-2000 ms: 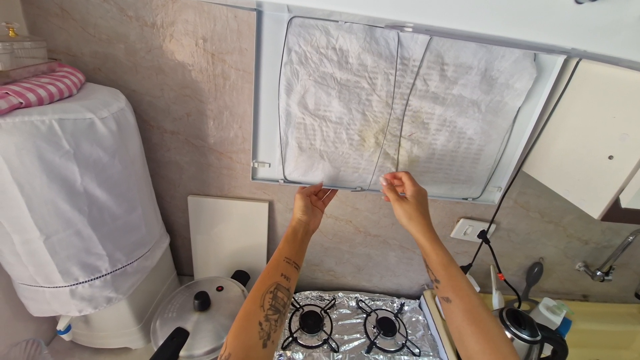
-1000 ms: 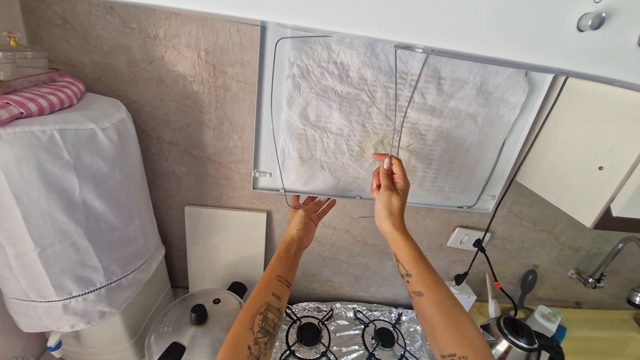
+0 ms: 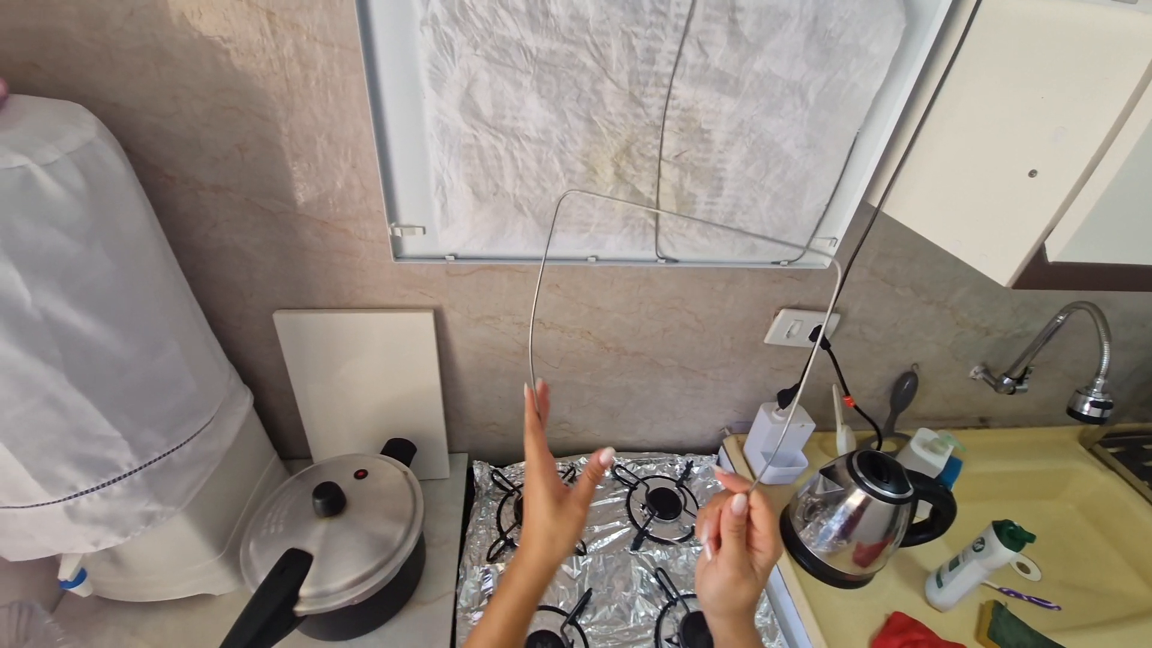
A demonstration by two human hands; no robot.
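A bent metal wire frame [image 3: 675, 212] hangs in the air between my hands, over the stove and below the range hood. My right hand [image 3: 738, 540] pinches its right end between thumb and fingers. My left hand [image 3: 560, 490] is upright with fingers and thumb apart, its fingertips at the wire's left end; whether they grip it I cannot tell. Above, a white filter sheet [image 3: 549, 117] with a yellowish stain lies in the underside of the hood [image 3: 382, 135]. Another wire [image 3: 661, 135] still crosses that sheet.
Below is a foil-covered gas stove [image 3: 621, 576]. To the left stand a pressure cooker [image 3: 360, 531], a white board [image 3: 360, 378] and a cloth-covered appliance [image 3: 99, 333]. An electric kettle [image 3: 850, 513], a squeeze bottle [image 3: 972, 567] and a faucet [image 3: 1035, 355] are right; a black cord [image 3: 909, 153] hangs beside the hood.
One wire frame that lay against the hood's filter sheet is now off it. Both hands have come down from the hood's edge with the wire between them. The view has tilted down.
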